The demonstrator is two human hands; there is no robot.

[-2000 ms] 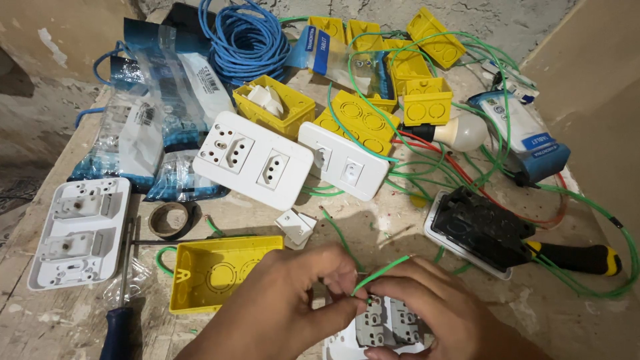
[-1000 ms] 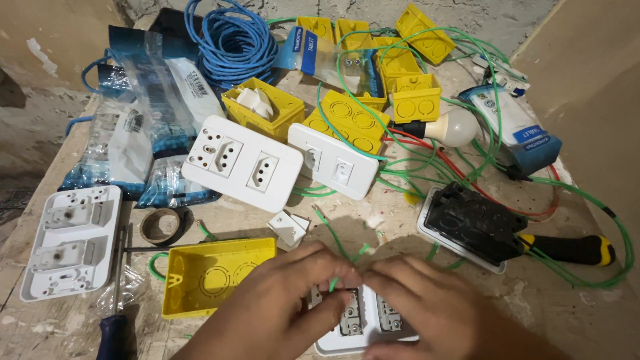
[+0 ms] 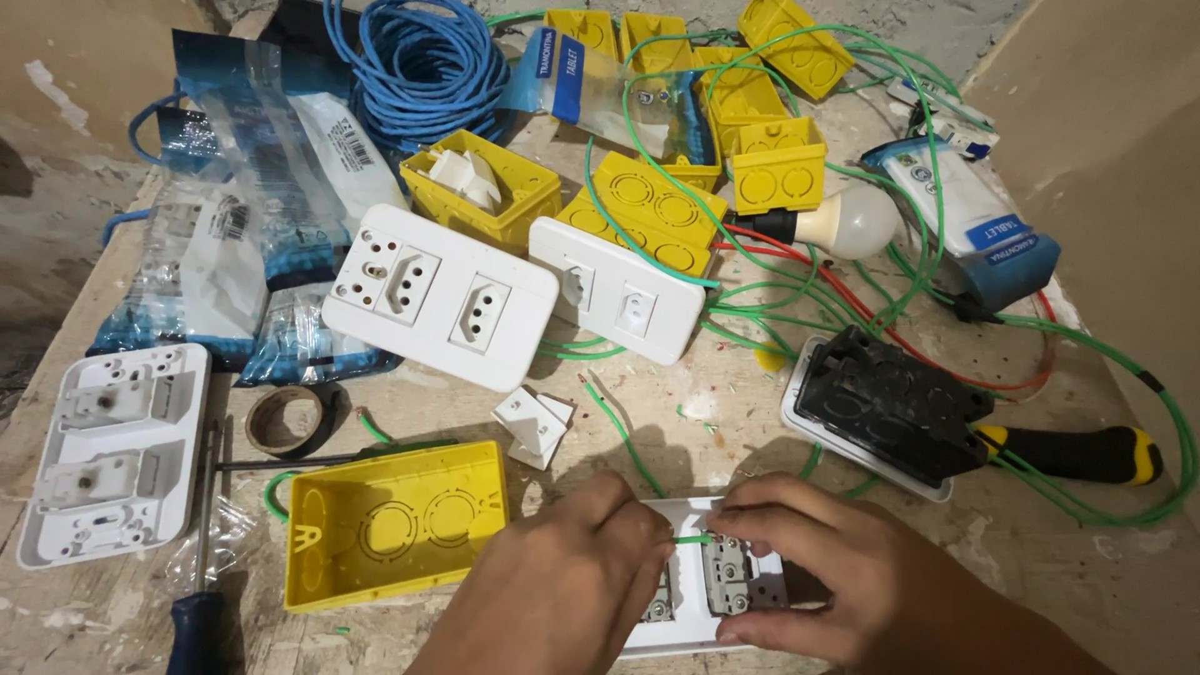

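A white outlet plate (image 3: 687, 633) lies face down near the front edge, with grey socket modules (image 3: 728, 574) on its back. My left hand (image 3: 572, 572) pinches a short piece of green wire (image 3: 692, 540) whose end reaches the right module's upper part. Whether the wire sits in a terminal cannot be told. My right hand (image 3: 834, 572) steadies the plate and that module, fingers at the top and thumb below. Another green wire (image 3: 623, 431) lies just behind my left hand. A yellow wall box (image 3: 394, 525) stands left of my left hand.
Two white outlet plates (image 3: 516, 281) (image 3: 647, 323) lean on yellow boxes (image 3: 656, 197). At left are another plate (image 3: 61, 553), a screwdriver (image 3: 197, 623) and tape (image 3: 286, 422). A black box (image 3: 881, 403), a yellow-black handle (image 3: 1069, 455), a bulb (image 3: 858, 222) and looped wires are at right.
The green wire piece between my hands now lies across toward the right module; a second earlier it stuck up above my left fingers. My right hand has shifted right on the plate.
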